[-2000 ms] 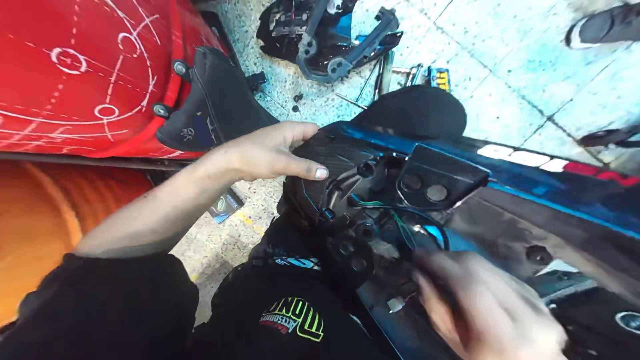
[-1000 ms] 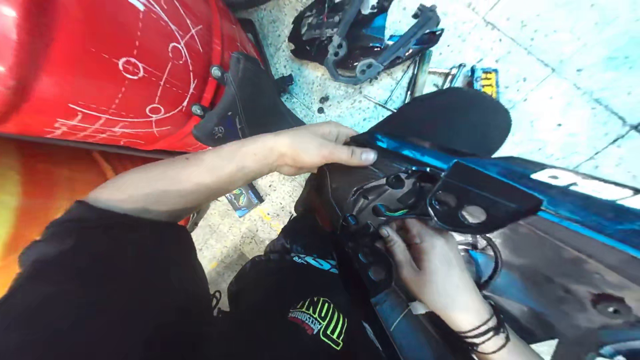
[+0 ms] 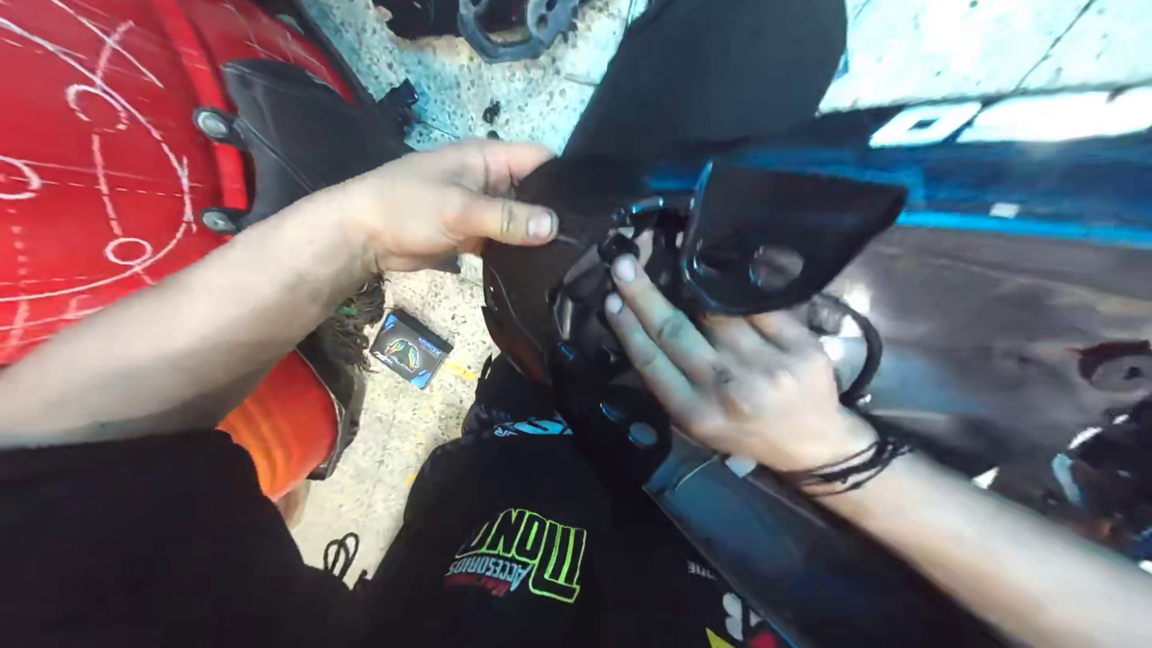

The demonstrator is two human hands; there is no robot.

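Note:
A dark motorcycle tail section point(image 3: 792, 225), with blue side panels, lies across my lap. My left hand point(image 3: 450, 211) grips its dark end panel point(image 3: 531, 243), thumb on the near face and fingers around the far edge. Reaching in from the lower right, my right hand point(image 3: 738, 378) lays its fingertips on the black recessed parts near that end; whether it pinches something there is hidden. A black bracket with round holes point(image 3: 792, 238) juts above the fingers. Beside the hand a black cable point(image 3: 868, 351) loops out.
To the left stand a red panel with white chalk-like lines point(image 3: 108, 171) and a dark cover point(image 3: 297, 135). A small dark box point(image 3: 411, 349) lies on the speckled floor. Dark plastic parts point(image 3: 517, 31) are at the top, near a rounded black piece point(image 3: 720, 72).
My right hand has moved left, from beside the wiring onto the recessed parts near the end panel. My left hand keeps its hold. The view is now much closer.

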